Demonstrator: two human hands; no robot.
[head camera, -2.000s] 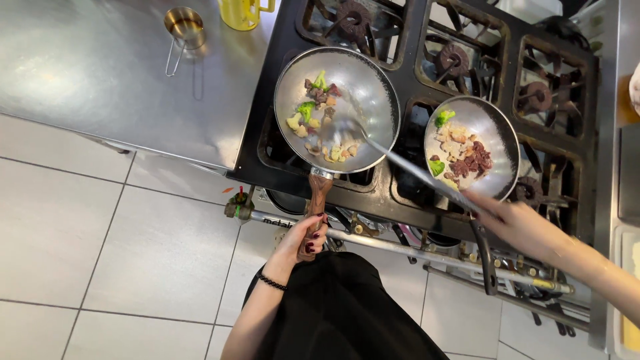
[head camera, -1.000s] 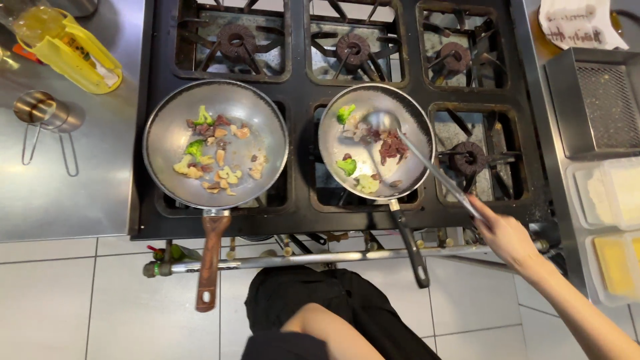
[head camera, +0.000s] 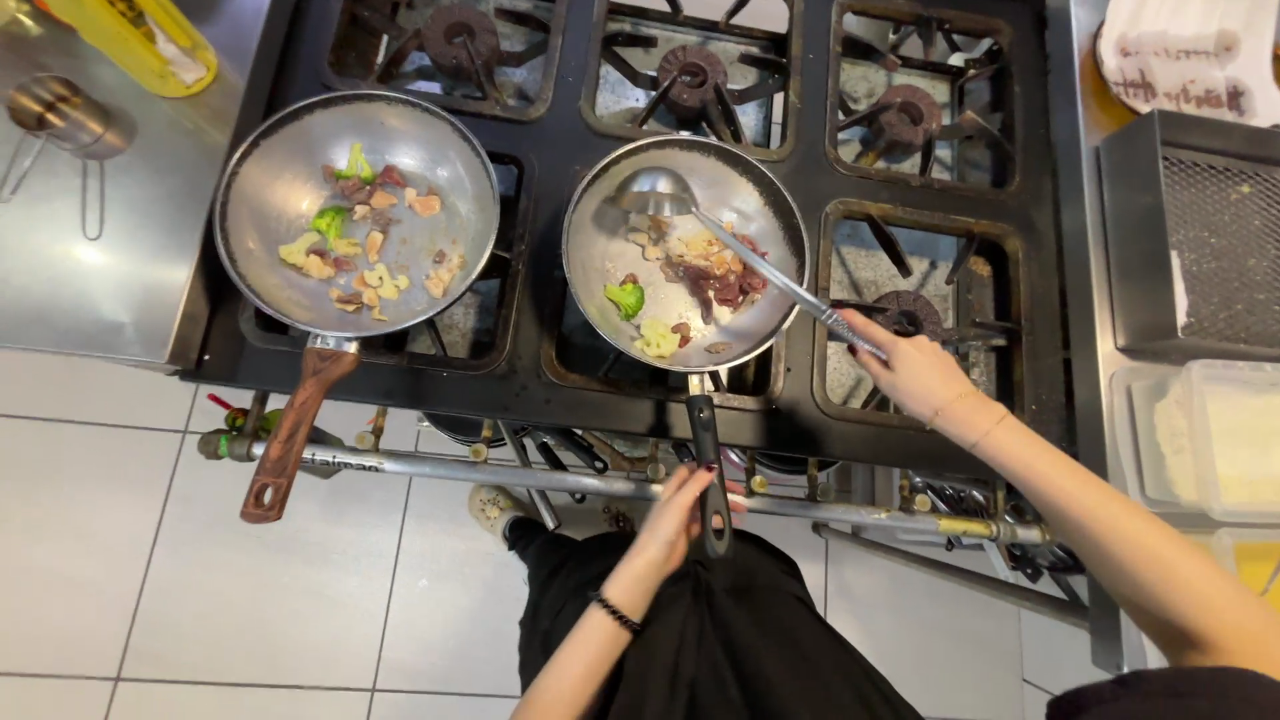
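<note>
My right hand grips the handle of a metal ladle, whose bowl rests inside the right frying pan. That pan holds meat strips, pale meat pieces, a broccoli floret and a cauliflower floret. My left hand is at the pan's black handle, fingers around its lower part. To the left, a second frying pan with a brown wood-look handle sits on the stove, untouched, with broccoli, cauliflower and meat pieces spread in it.
Both pans stand on a black gas stove with several burners. A gas pipe runs along its front. On the left steel counter are a small metal cup and a yellow container. Right are a metal tray and plastic tubs.
Two seconds ago my left hand held the left pan's handle and the ladle was in that pan. The ladle moved to the right pan, and now my left hand is on that pan's handle.
</note>
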